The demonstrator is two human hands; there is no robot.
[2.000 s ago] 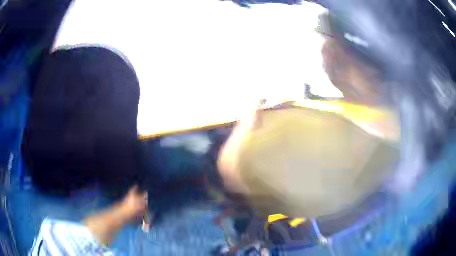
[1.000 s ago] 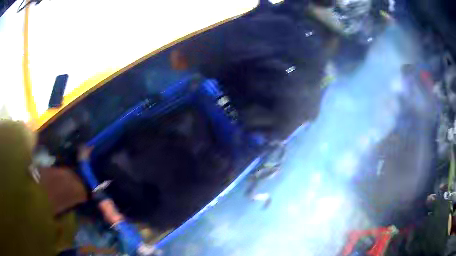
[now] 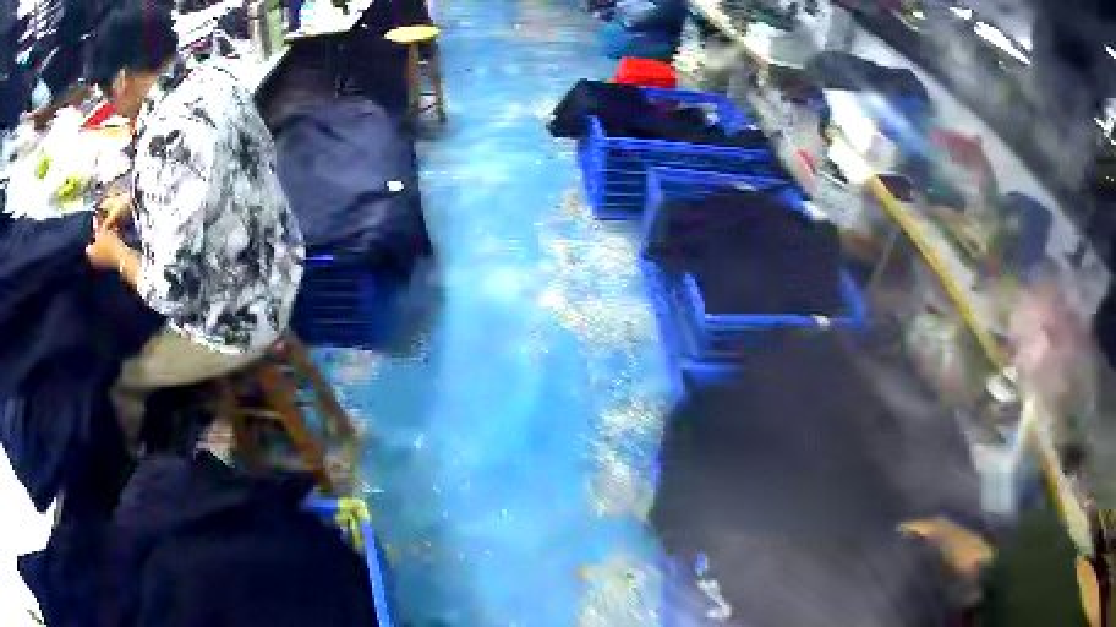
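Note:
A large dark grey-black garment heap (image 3: 796, 465) fills the lower right, in front of a row of blue crates. A blurred skin-toned shape that looks like my right hand (image 3: 948, 540) lies at the heap's right edge, beside a dark green sleeve (image 3: 1040, 576). Its fingers are not clear, and whether it grips the cloth cannot be told. My left hand is not in view. Another dark garment pile (image 3: 208, 551) lies at the lower left, by a blue crate edge (image 3: 377, 576).
A person in a black-and-white patterned top (image 3: 214, 202) sits at left on a wooden stool (image 3: 288, 410), handling dark cloth. Blue crates (image 3: 612, 172) with dark garments line the right. A blue floor aisle (image 3: 490, 367) runs between. A round-topped stool (image 3: 412, 37) stands farther off.
The view has swung from the white table and a blue crate to the aisle. The seated person and the crate row now show. The black phone-like rectangle is out of view.

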